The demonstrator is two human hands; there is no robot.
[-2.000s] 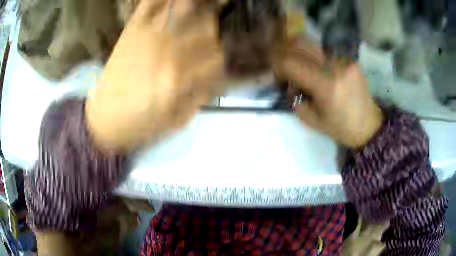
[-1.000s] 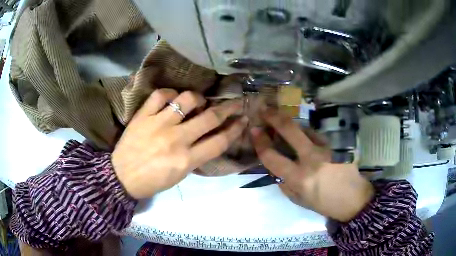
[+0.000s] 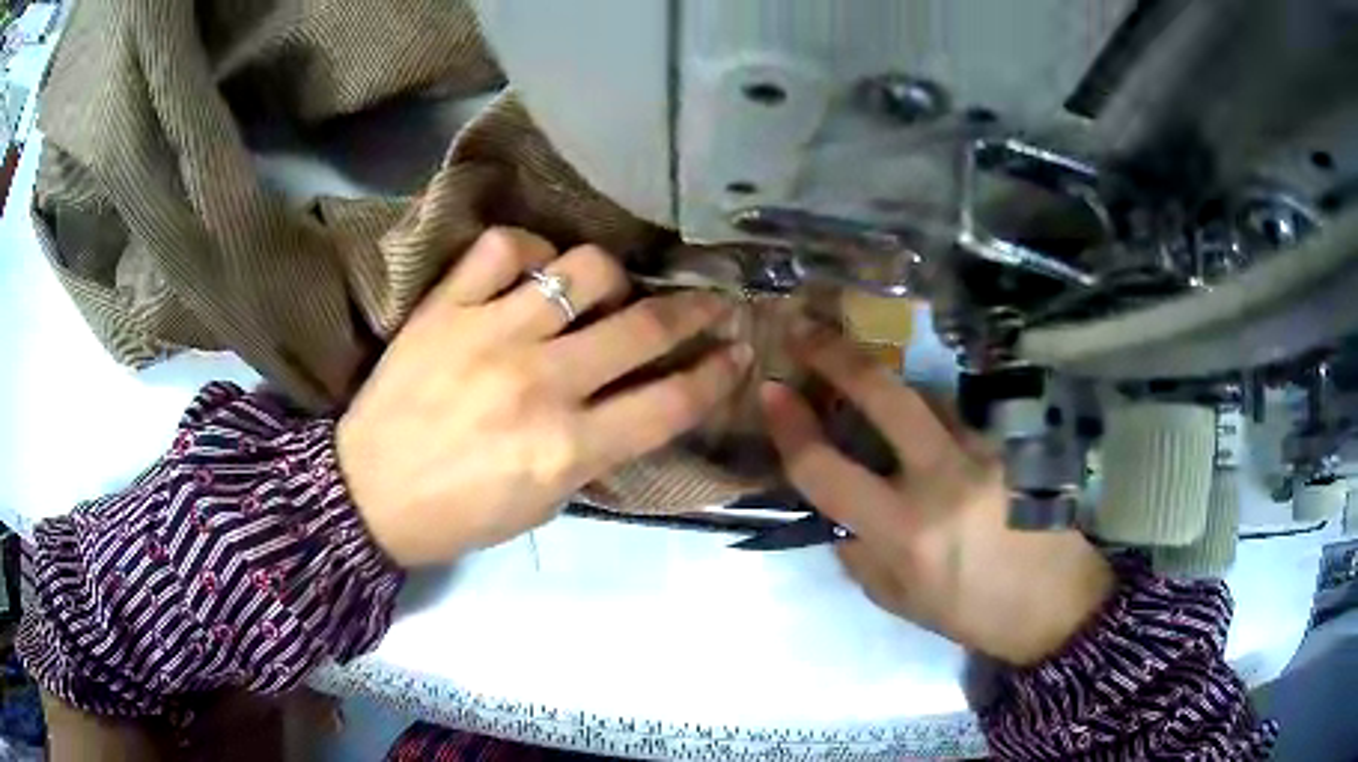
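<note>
The brown corduroy garment (image 3: 320,223) lies left of the sewing machine head, and its narrow end (image 3: 678,479) runs under both hands at the needle area. My left hand (image 3: 499,402), with a ring, presses on the cloth with its fingers just left of and in front of the presser foot (image 3: 772,276). My right hand (image 3: 931,514) holds the cloth from the right, fingertips near the left ones. Dark pointed snips (image 3: 789,536) show under my right hand, blades pointing left. The needle point is not clear.
The grey-white machine head (image 3: 596,104) fills the top right. Cream ribbed tension knobs (image 3: 1159,474) stand right of my right hand. A yellow-brown piece (image 3: 879,325) sits beside the foot. The white table's front edge carries a printed ruler (image 3: 641,732).
Two seconds ago both hands were blurred and nearer the camera, with dark cloth between them. Now they rest on the cloth at the foot. Since one second ago they have barely moved; the view shifted slightly.
</note>
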